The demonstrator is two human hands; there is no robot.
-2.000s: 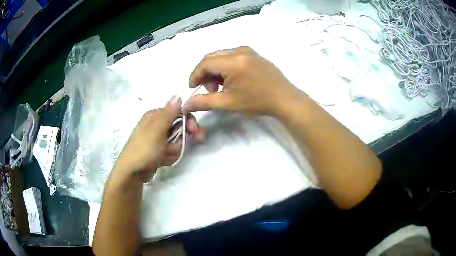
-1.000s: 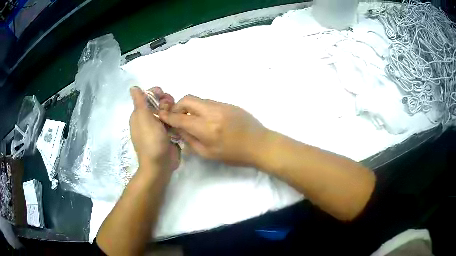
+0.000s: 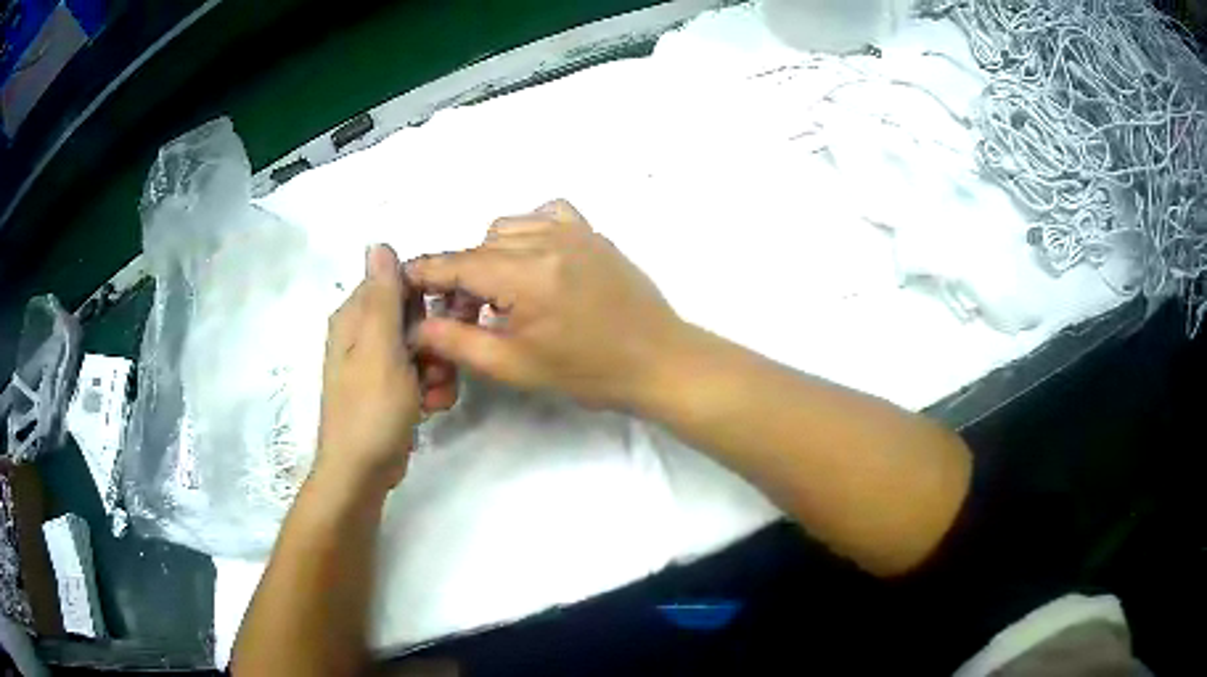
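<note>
My left hand (image 3: 375,384) is upright at the middle left with its thumb up, closed on a white cable (image 3: 434,306). Only small white bits of the cable show between the fingers. My right hand (image 3: 549,311) touches my left hand from the right, its thumb and fingers around the same cable. A small white piece (image 3: 489,315) shows between the right thumb and fingers; I cannot tell whether it is a plug. Both hands are just above the white cloth (image 3: 556,516).
A crumpled clear plastic bag (image 3: 219,384) lies left of my hands. A large cable pile (image 3: 1085,132) is at the far right, by loose cables and a translucent container (image 3: 831,19). At the far left are printed papers (image 3: 101,421), a white stack (image 3: 73,574) and a brown box (image 3: 29,549).
The hanging cable loop seen two seconds ago no longer shows; the cable is now mostly hidden inside my hands. My right hand has moved down and left against my left hand.
</note>
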